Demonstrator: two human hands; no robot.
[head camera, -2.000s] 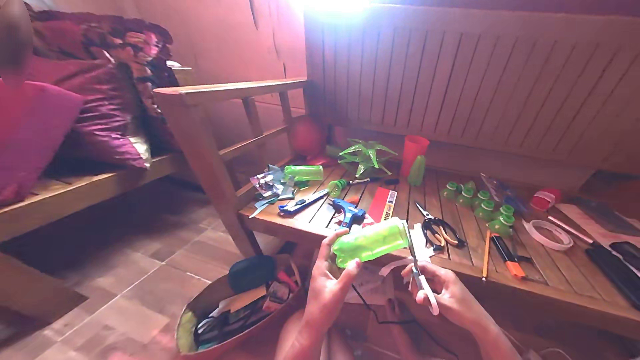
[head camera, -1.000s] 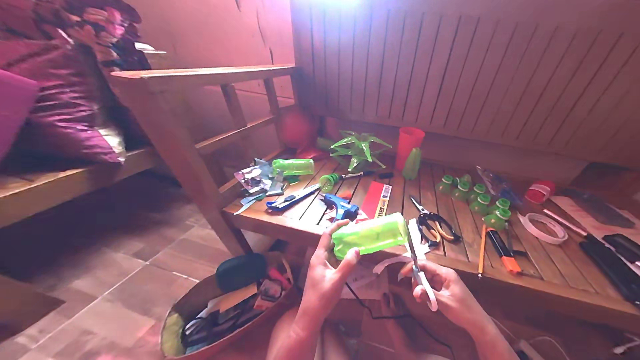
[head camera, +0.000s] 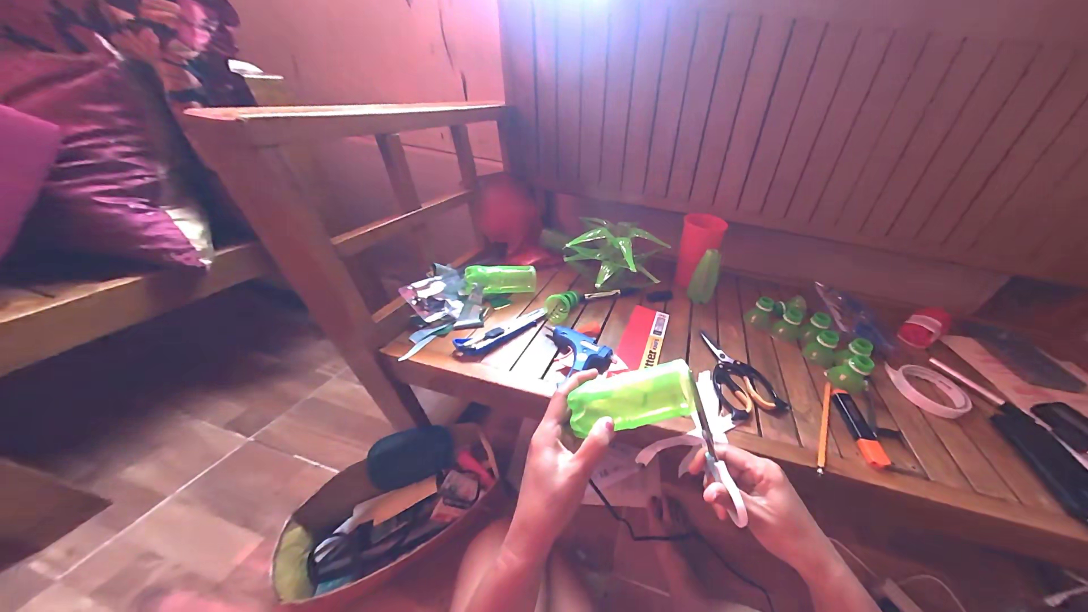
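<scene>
My left hand (head camera: 561, 450) holds a cut green plastic bottle (head camera: 633, 398) on its side by the rounded end. White-handled scissors (head camera: 718, 476) are in my right hand (head camera: 748, 489), their blades at the bottle's cut right end. A pale curled strip (head camera: 667, 446) hangs beside the blades. Past the bottle, on the slatted wooden bench, lie a blue glue gun (head camera: 580, 348), a red box (head camera: 642, 337) with writing and black-handled pliers or snips (head camera: 744, 382). Another green bottle piece (head camera: 500, 279) lies farther left, near a blue utility knife (head camera: 500, 333).
Several green bottle tops (head camera: 823, 347), a tape roll (head camera: 928, 391), a pencil (head camera: 823, 429) and an orange-tipped marker (head camera: 860, 429) lie on the right. Behind stand a green leaf-like form (head camera: 616, 246) and a red cup (head camera: 700, 246). A filled basket (head camera: 382, 578) sits below, left.
The view shifts slightly between frames. Both hands keep their hold on the bottle and scissors; no other change is plain.
</scene>
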